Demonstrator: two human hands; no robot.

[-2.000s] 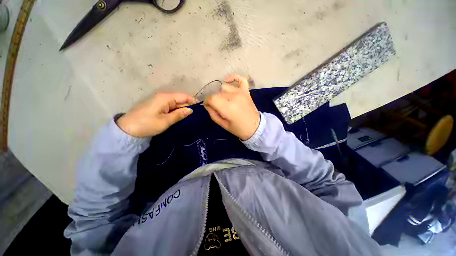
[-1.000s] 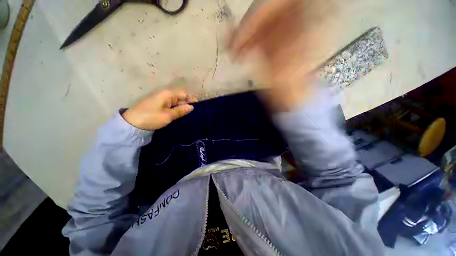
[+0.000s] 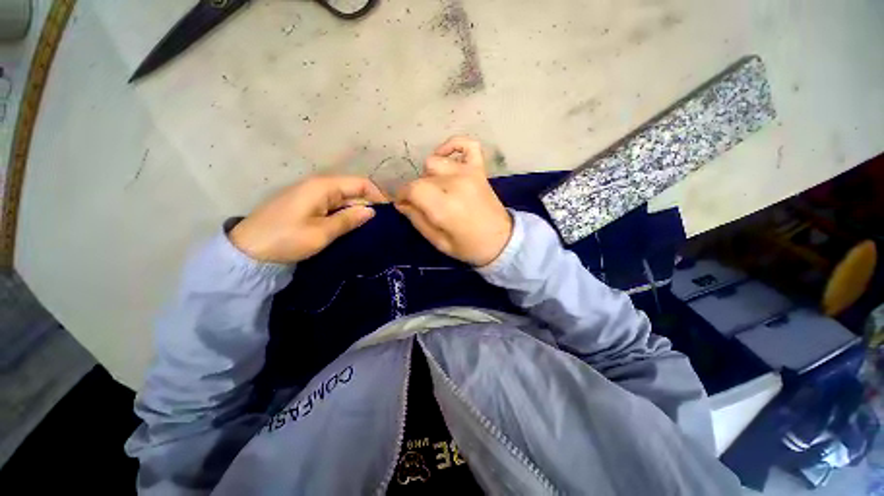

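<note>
The dark navy jacket lies across my lap and the table's near edge, with pale stitch lines and a narrow script label. My left hand pinches the jacket's far edge between thumb and fingers. My right hand is closed at the same edge, its fingertips almost touching the left ones. A thin dark thread loops up between the hands. No needle can be made out in the right fingertips.
A speckled stone bar rests on the table's right side, its near end on the navy cloth. Black shears lie at the far left. A curved yellow ruler runs along the left edge. Grey boxes stand at the lower right.
My right hand was raised away, blurred, over the table one second ago and is now back at the cloth edge beside my left hand. The thread is now a small loop.
</note>
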